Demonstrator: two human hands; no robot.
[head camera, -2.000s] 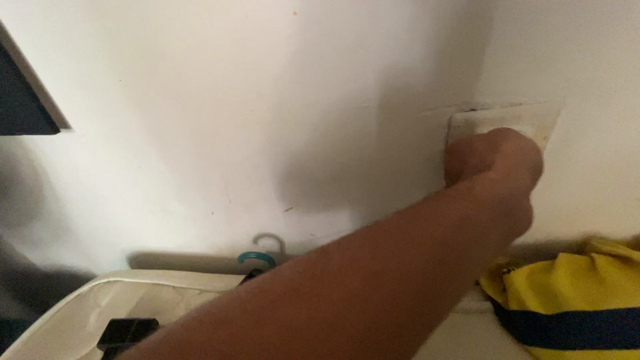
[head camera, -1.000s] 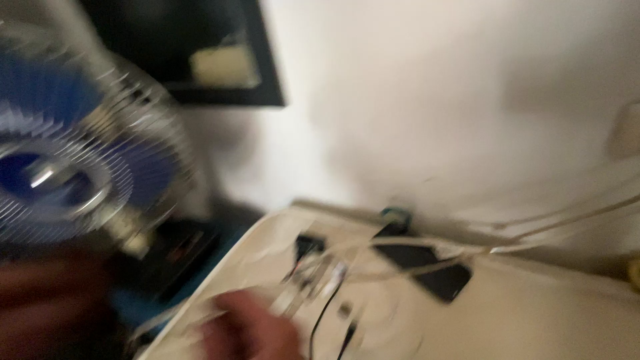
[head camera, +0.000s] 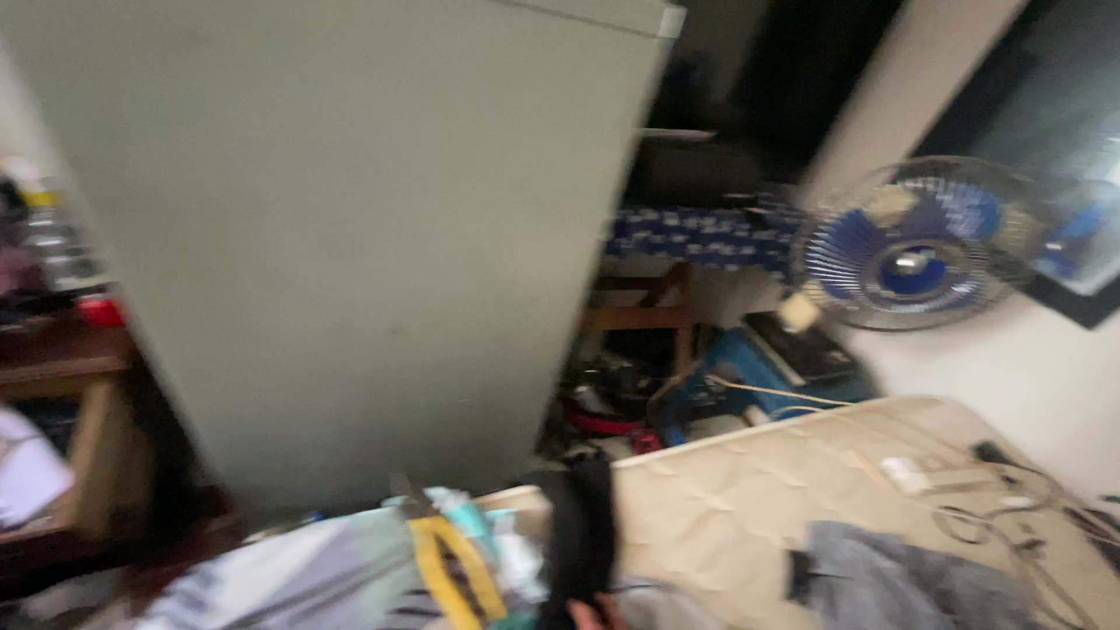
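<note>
Fingertips of what seems to be my right hand (head camera: 597, 612) show at the bottom edge, blurred, against or beside a black cloth or strap (head camera: 582, 534). Whether they grip it cannot be told. Just left of the black item are yellow-handled pliers (head camera: 455, 573), lying over striped fabric (head camera: 306, 569) and a teal and white item (head camera: 512, 542). A grey cloth (head camera: 910, 577) lies on the beige padded surface (head camera: 717, 490) to the right. My left hand is out of view.
A large grey-green cabinet side (head camera: 367, 245) fills the left and centre. An electric fan (head camera: 914, 262) with blue blades stands at right. Cables (head camera: 962, 516) trail over the padded surface. A wooden drawer unit (head camera: 79, 376) is at far left.
The view has swung far left. A hand was at the wall plate two seconds ago; one second ago a hand was over the padded surface near the cables.
</note>
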